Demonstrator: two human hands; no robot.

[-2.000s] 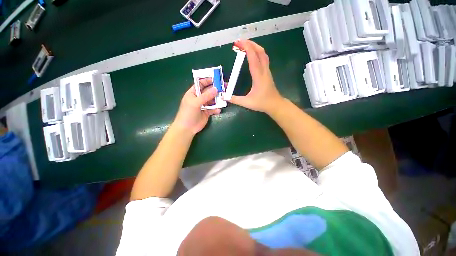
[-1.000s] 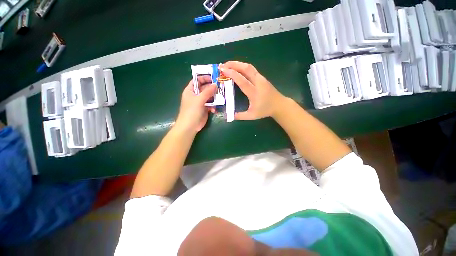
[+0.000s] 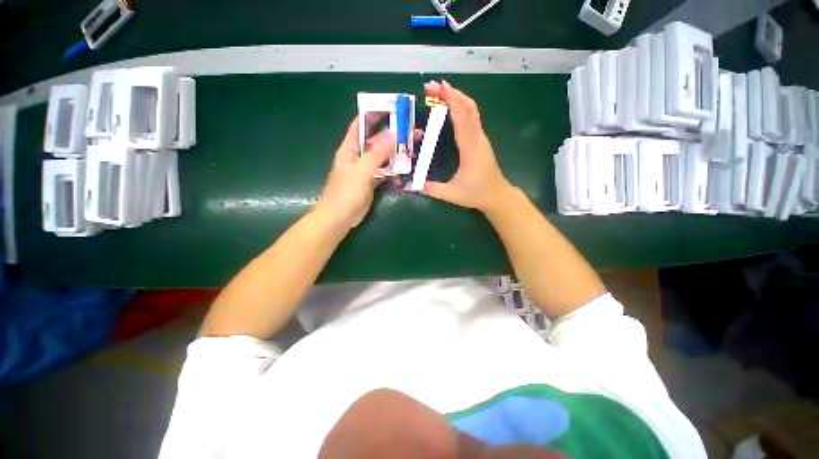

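Observation:
My left hand (image 3: 352, 177) holds an open white half-assembled unit (image 3: 366, 109) above the green bench. A blue cylinder (image 3: 402, 120) lies upright along its right side. My right hand (image 3: 476, 160) holds a second white shell (image 3: 430, 146) edge-on by its two ends, fingers at the top and thumb at the bottom. A small orange part (image 3: 435, 100) shows at the shell's top end. The two pieces are close together, with a narrow gap at the top. Whether they touch at the bottom is hidden by fingers.
White front covers (image 3: 149, 109) are stacked at left; leaning rows of white pieces (image 3: 613, 174) stand at right. A pale rail (image 3: 296, 60) separates bench and belt. Units, one open (image 3: 113, 24) and one white (image 3: 603, 12), lie on the belt. A carton's contents (image 3: 521, 303) show below the bench edge.
The shell in my right hand has tilted, its top leaning right, away from the unit in my left. The view has shifted; belt items appear further right.

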